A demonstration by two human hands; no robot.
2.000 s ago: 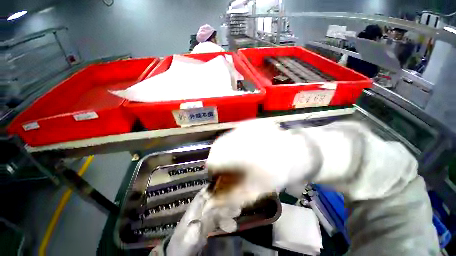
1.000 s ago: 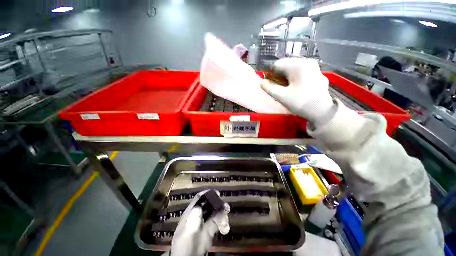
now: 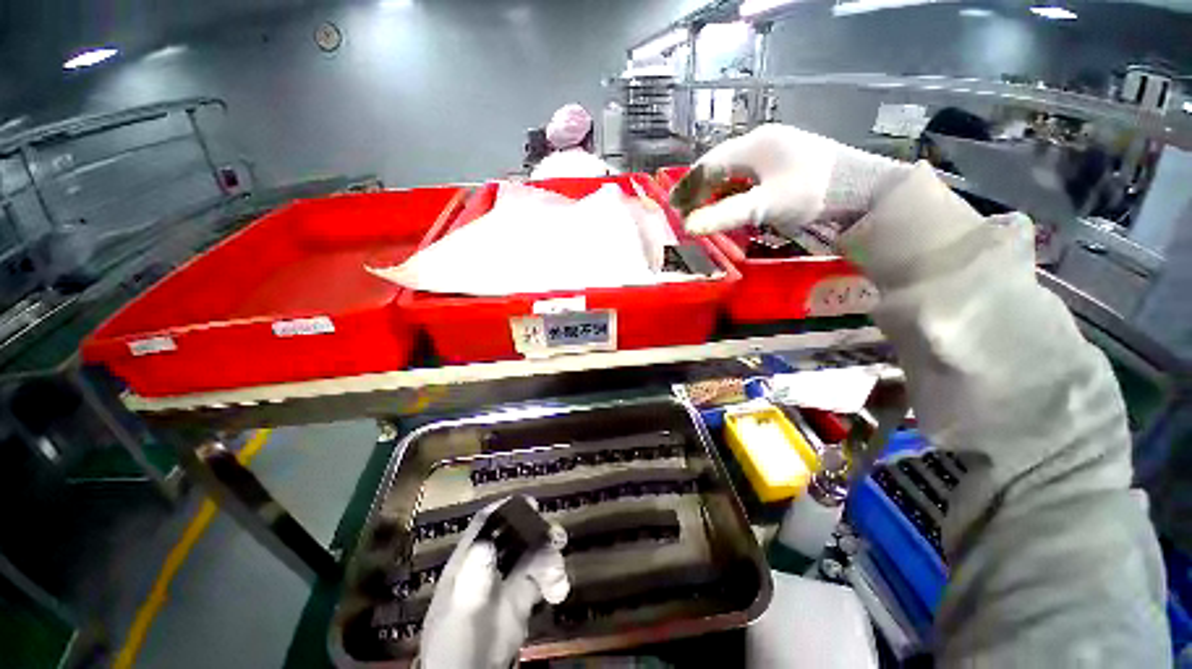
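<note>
My left hand [image 3: 481,604], in a white knit glove, holds a dark grey block [image 3: 518,525] between thumb and fingers over the steel tray [image 3: 754,575]. Rows of dark blocks [image 3: 575,494] lie in the tray on pale liners. My right hand [image 3: 771,180], in a white glove, is raised above the red bins at the right, bent around a brown glossy thing [image 3: 712,187], perhaps a tool handle. The white sheet [image 3: 536,244] lies over the middle red bin [image 3: 445,332]; dark blocks show at its right edge.
An empty-looking red bin [image 3: 248,307] stands left, another red bin [image 3: 791,290] right, on the shelf [image 3: 301,388]. Right of the tray are a yellow box [image 3: 769,452], a white bottle [image 3: 813,520], white wipes [image 3: 811,625] and a blue bin [image 3: 902,529]. A person [image 3: 570,141] is behind.
The raised white sheet has come down over the middle bin. My right hand has let go of it and is just right of it. My left hand still holds the block over the tray.
</note>
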